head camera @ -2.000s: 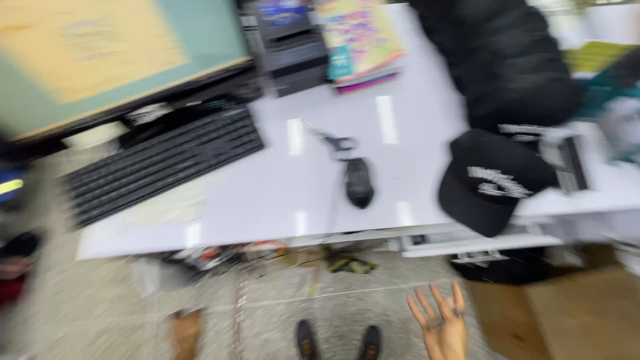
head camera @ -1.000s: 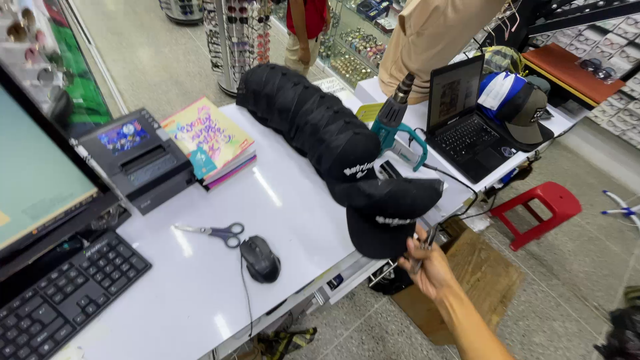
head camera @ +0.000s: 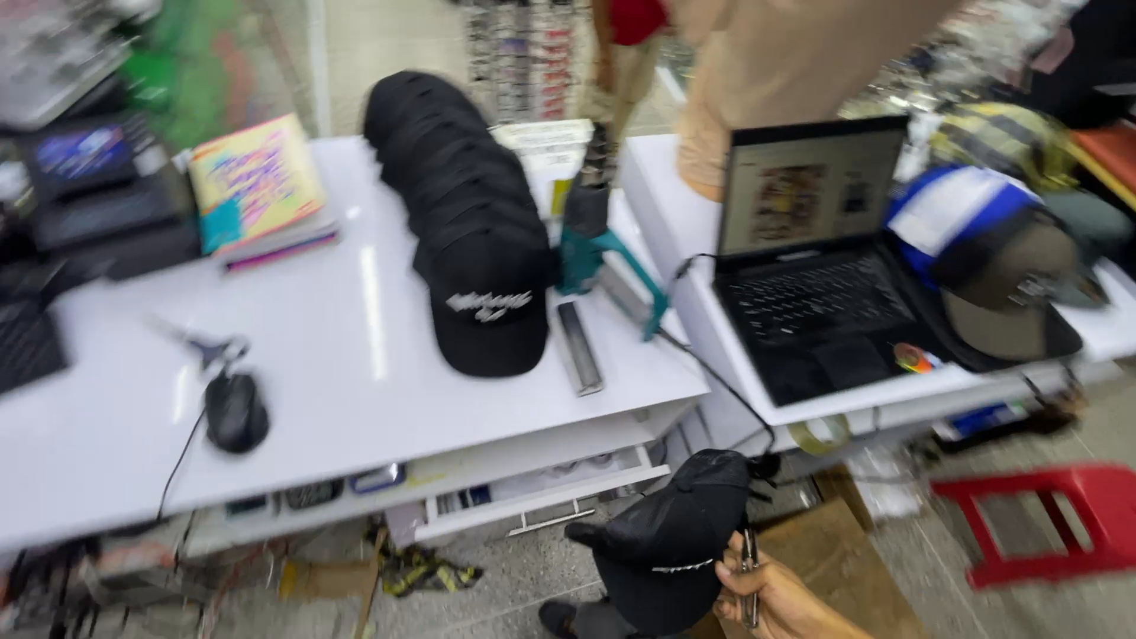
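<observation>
A black baseball cap with light lettering is held by my right hand at the bottom, beyond the desk's front edge. The same hand also has a slim metal tool, whose kind is too blurred to tell. A row of nested black caps lies on the white desk, the front one's brim toward me. Beside it are a dark metallic bar and a teal heat gun, nozzle up. Scissors lie next to a black computer mouse at the left. My left hand is not visible.
An open laptop and a blue, white and grey cap occupy the right table. Below the desk is an open drawer. A red plastic stool stands at right. A person in beige is behind the tables. A cable crosses between tables.
My right hand has brought a black cap away from the front of the row, out past the desk's edge. The view has shifted.
</observation>
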